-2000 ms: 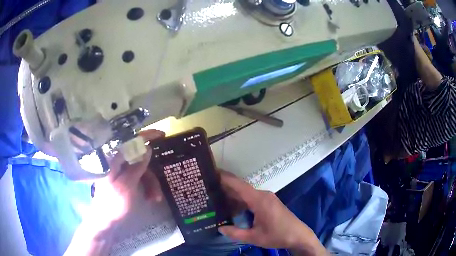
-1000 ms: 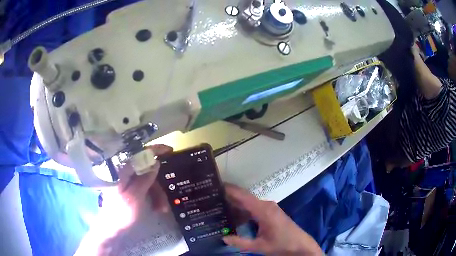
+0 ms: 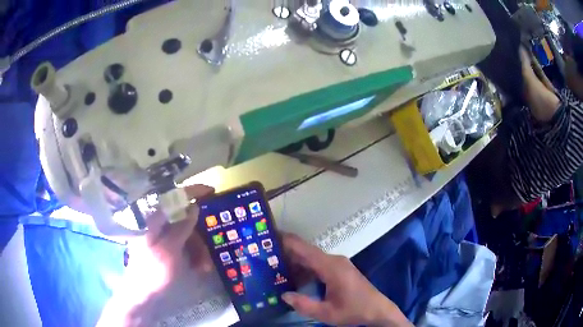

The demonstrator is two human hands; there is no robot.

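A black smartphone with a lit screen of coloured app icons is held upright between my two hands, over the pale machine table. My left hand grips its left edge and is partly washed out by lamp glare. My right hand holds its right edge, with the thumb near the lower right corner of the screen. The cream sewing machine head with a green front panel lies beyond the phone. A pale plastic tab hangs at its left end by my left fingers.
A thin brownish tool lies behind the phone. A yellow box with clear plastic bags stands at the right. Blue cloth hangs by the table edge, and more lies left. A person in a striped sleeve is at far right.
The phone screen has gone from a page of text to a message list and now to app icons. Both hands still hold the phone. The view has shifted slightly.
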